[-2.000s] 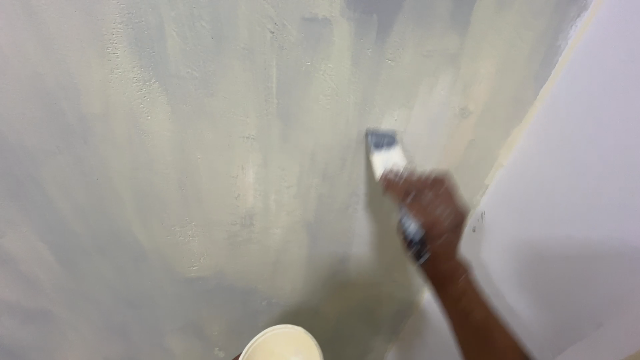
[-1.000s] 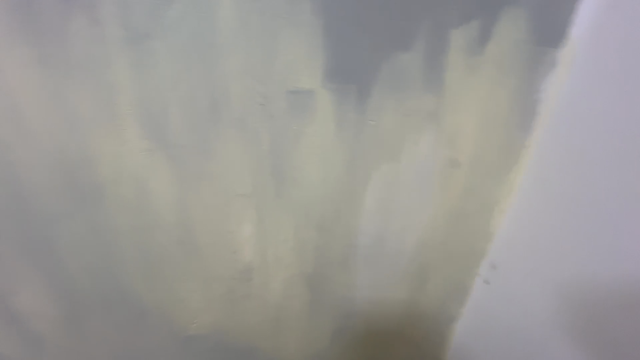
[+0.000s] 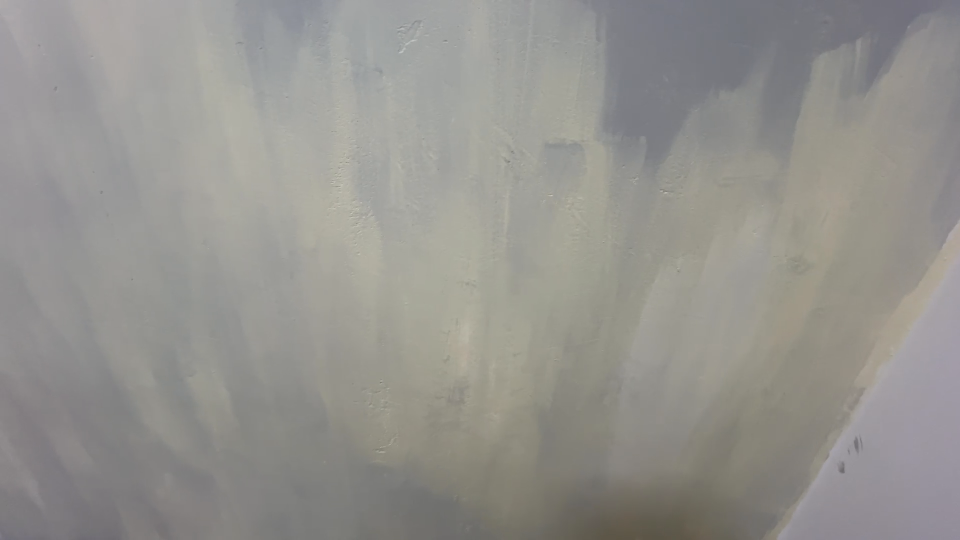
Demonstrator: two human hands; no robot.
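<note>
Neither my left hand nor my right hand shows in the head view now, and no brush or container is visible. A wall (image 3: 450, 247) fills most of the picture, covered in streaky, brushed paint of pale cream, greenish and grey tones. Darker grey paint (image 3: 675, 67) shows at the upper right, with ragged brush-stroke edges below it. A paler, whitish patch (image 3: 675, 360) lies right of the middle. Small raised ridges and rough spots mark the painted surface.
At the lower right a plain, pale lilac-white surface (image 3: 907, 427) meets the painted wall along a slanting, uneven cream edge (image 3: 892, 345). Small dark marks (image 3: 851, 454) sit on it. A dim brownish shadow falls at the bottom edge.
Two seconds ago my right hand held a flat paintbrush against the wall, and a round cream-coloured rim showed at the bottom. Both have left the view, which has shifted.
</note>
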